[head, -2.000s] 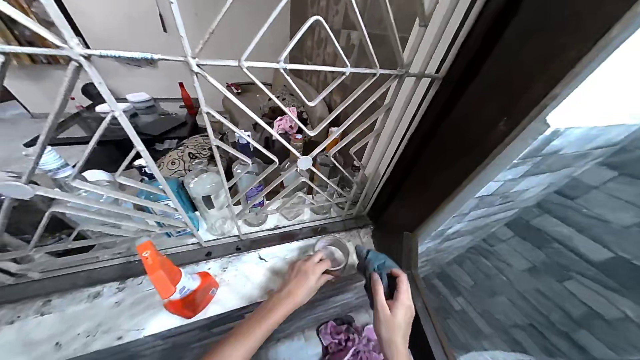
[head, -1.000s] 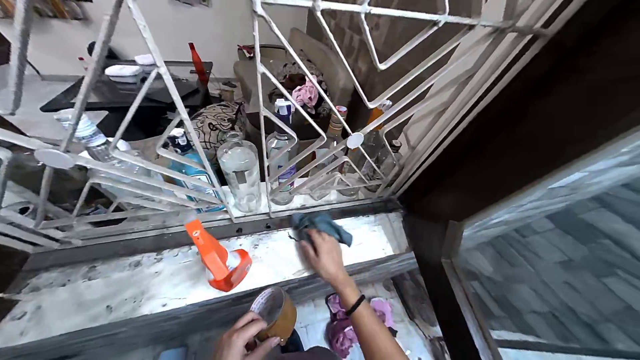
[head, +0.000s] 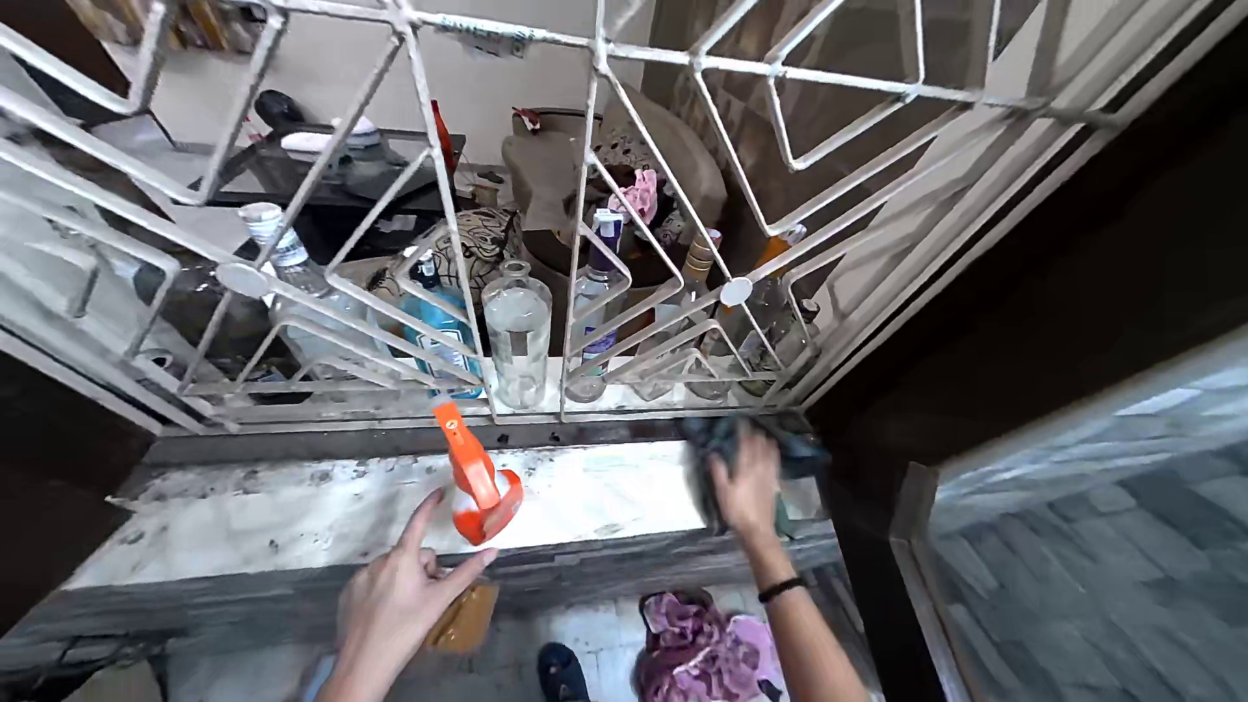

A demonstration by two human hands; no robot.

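My right hand [head: 749, 483] presses a dark grey-blue cloth [head: 717, 444] onto the right end of a white window sill [head: 595, 497]; hand and cloth are slightly blurred. An orange object with a tall handle and a rounded base [head: 478, 487] stands left of the sill's middle. Just left of and below it, my left hand [head: 400, 590] has its index finger and thumb spread around the near side. A brown roll of tape [head: 463, 616] hangs at the left hand, partly hidden by the fingers; how it is held cannot be made out.
Behind the sill is a white metal grille [head: 595, 58]. Beyond the bars stand several bottles, among them a clear glass bottle [head: 517, 331] and a blue bottle [head: 441, 331]. A dark frame [head: 863, 546] borders the right. Purple cloth [head: 697, 648] lies on the floor below.
My right hand has moved the cloth rightward along the sill. My left hand has come up beside the orange object, its index finger and thumb now spread.
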